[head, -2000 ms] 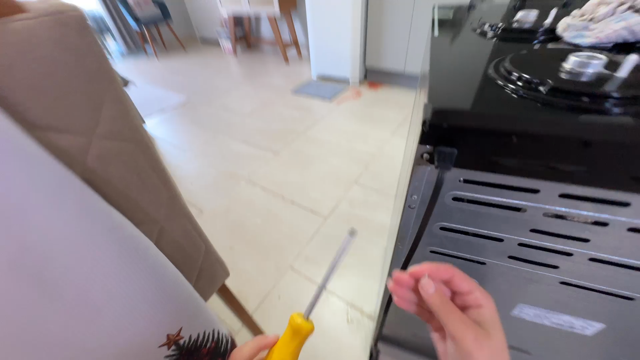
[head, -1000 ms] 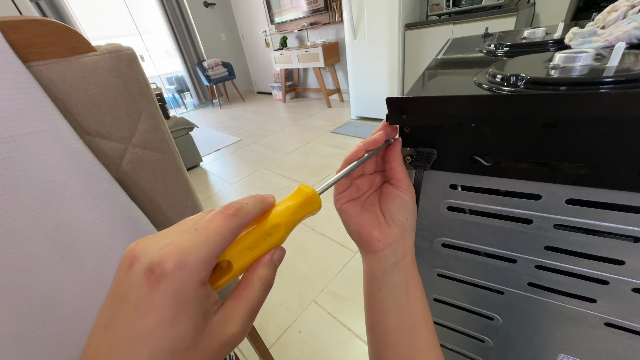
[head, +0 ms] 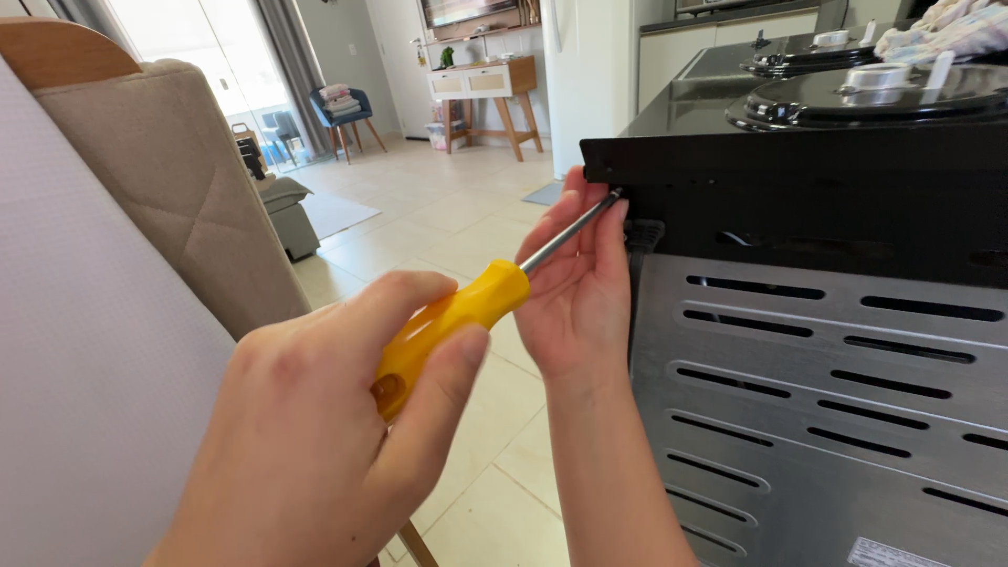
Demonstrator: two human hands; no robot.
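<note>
My left hand (head: 339,386) grips the yellow handle of a screwdriver (head: 457,323). Its metal shaft points up and to the right, with the tip at the lower edge of the black cooktop rim (head: 669,161) of a stove. Around that corner my right hand (head: 579,291) is cupped palm toward me, its fingertips beside the screwdriver tip and partly behind the rim. Whether those fingers pinch something small cannot be told. Below the rim is the stove's slotted metal back panel (head: 740,346). A black cable (head: 639,252) runs down at the panel's left edge.
An upholstered chair (head: 165,181) with a wooden top and a white cloth stands close at the left. Black burner plates (head: 874,98) and a crumpled cloth (head: 937,35) lie on the cooktop. Farther back are a blue chair (head: 342,110), a wooden console table (head: 488,83) and a floor mat (head: 543,194).
Two seconds ago the screwdriver was low and away from the stove; since a second ago its tip has been at the rim corner. The right hand has risen to that corner. The view has tilted up.
</note>
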